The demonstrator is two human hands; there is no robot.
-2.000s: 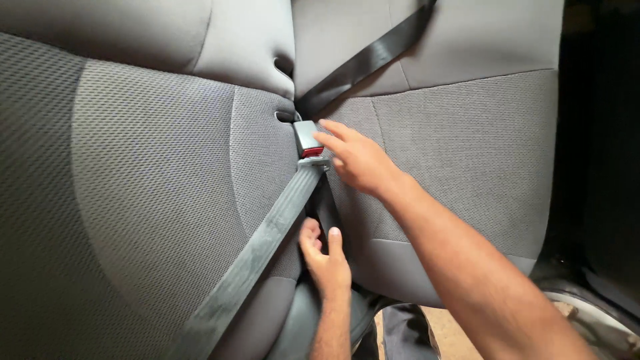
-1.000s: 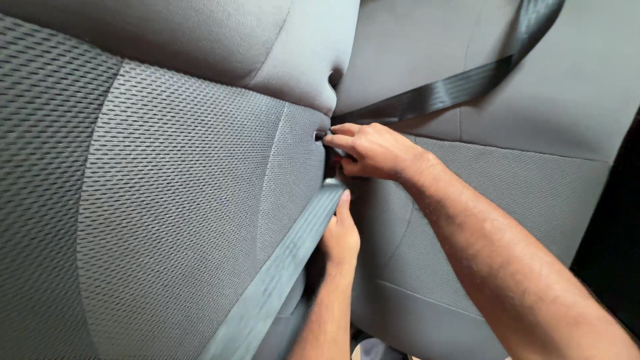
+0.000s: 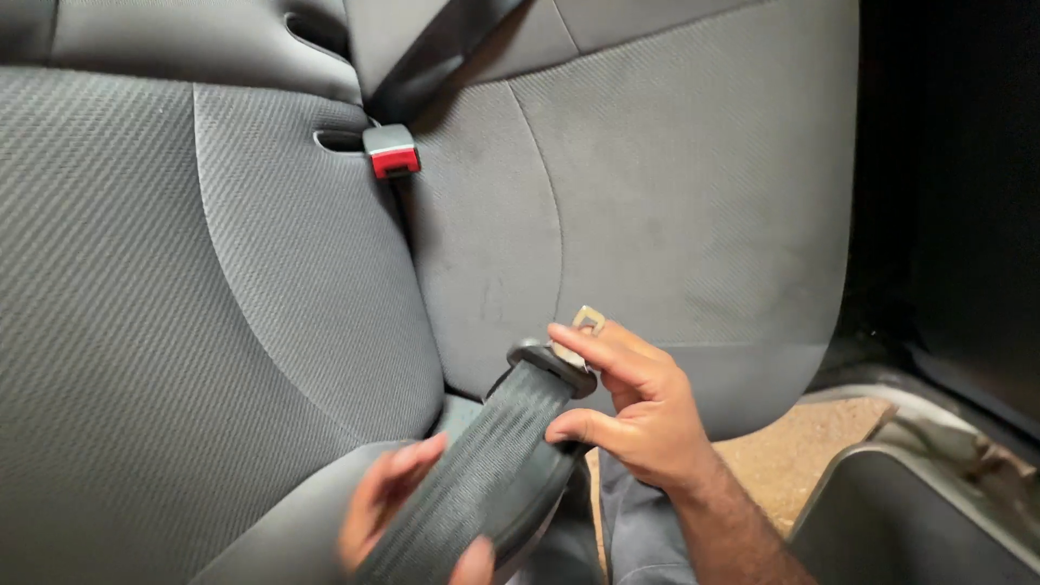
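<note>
A grey seat belt webbing [image 3: 487, 455] runs up from the bottom edge to a black-trimmed latch plate with a metal tongue [image 3: 587, 322]. My right hand [image 3: 642, 398] has its fingers on the latch plate and its thumb beside the webbing. Lower down, my left hand [image 3: 398, 496], blurred, is spread around the webbing with fingers on one side and thumb on the other; whether it grips is unclear. The seat belt buckle [image 3: 392, 151], grey with a red button, sits at the seam between the seats with its slot free.
Grey fabric seat cushions [image 3: 691, 187] lie on both sides of the seam. A black belt strap [image 3: 455, 49] crosses the backrest at the top. Openings in the upholstery are beside the buckle. A dark grey panel [image 3: 910, 520] stands at the lower right, by a tan floor [image 3: 780, 455].
The belt's latch plate, seen in the buckle two seconds ago, is now out of it and lower, at my right hand. Both hands have moved away from the buckle.
</note>
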